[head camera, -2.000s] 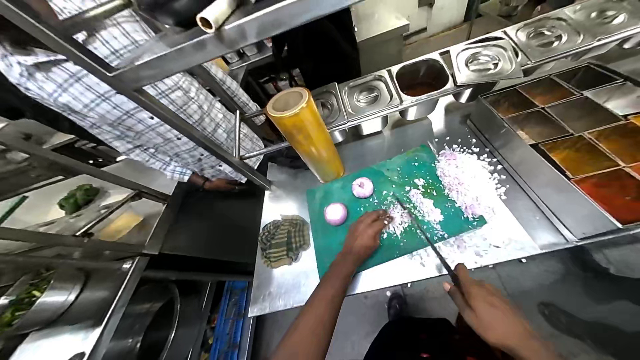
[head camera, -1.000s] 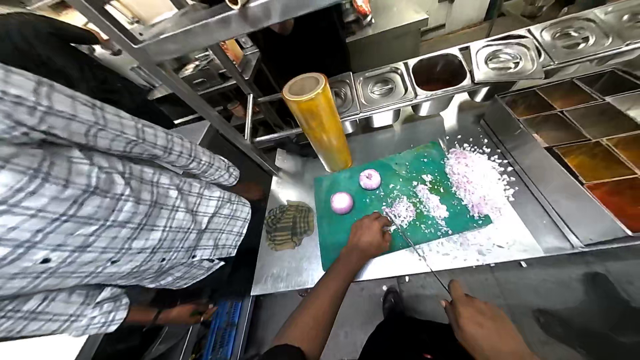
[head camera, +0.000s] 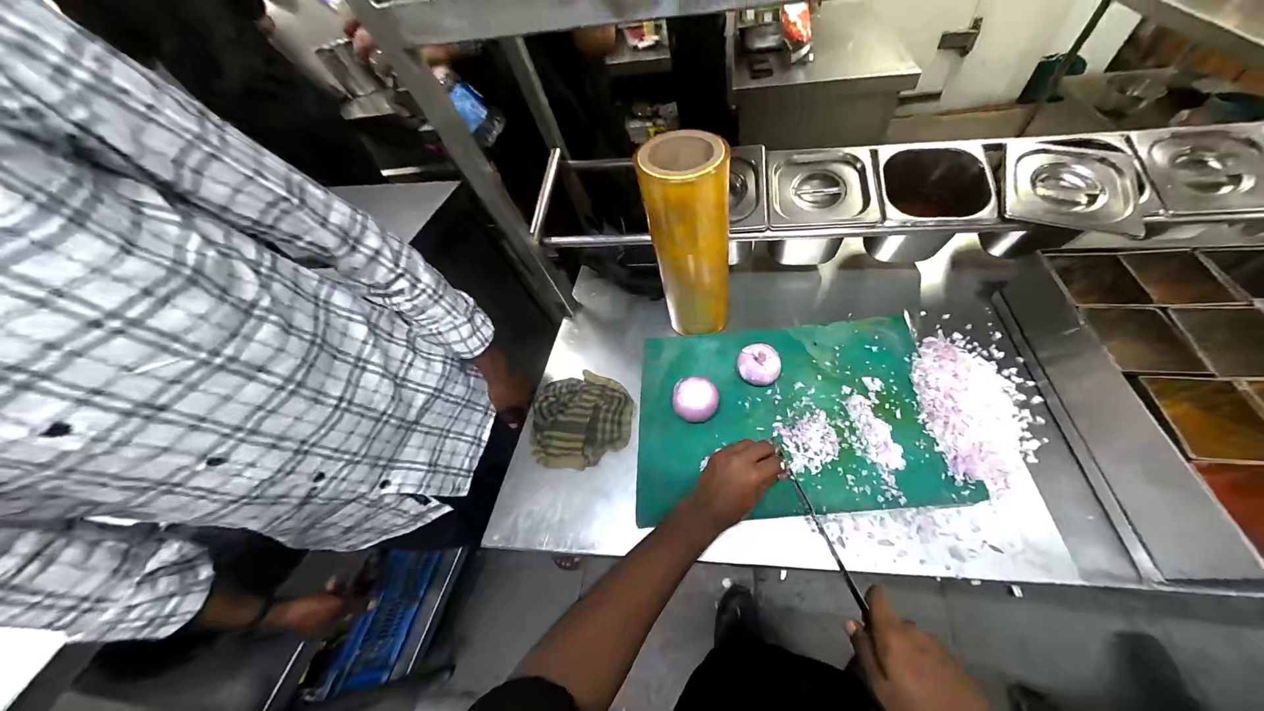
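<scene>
My right hand (head camera: 908, 652) is closed on the handle of a long knife (head camera: 828, 533), whose blade points up and left to the fingertips of my left hand (head camera: 739, 479). Bent fingers of that left hand rest on the green cutting board (head camera: 681, 474), over a piece that they mostly hide. Chopped onion (head camera: 810, 441) lies by the fingertips, with a second small heap (head camera: 873, 434) beside it. Two peeled onions (head camera: 695, 399) (head camera: 759, 364) sit at the board's upper left. A large pile of chopped onion (head camera: 968, 405) spreads over the board's right edge onto the steel counter.
A checked cloth (head camera: 581, 420) lies left of the board. Behind it stands a yellow roll of film (head camera: 691, 237). Lidded steel pans (head camera: 822, 190) line the back, and trays of sauces or spices (head camera: 1200, 415) are at right. A person in a checked shirt (head camera: 247, 296) stands close at left.
The person in the checked shirt has come closer at the left, with a hand now low by the blue crate. My hands stay at the board with the knife. The view has shifted.
</scene>
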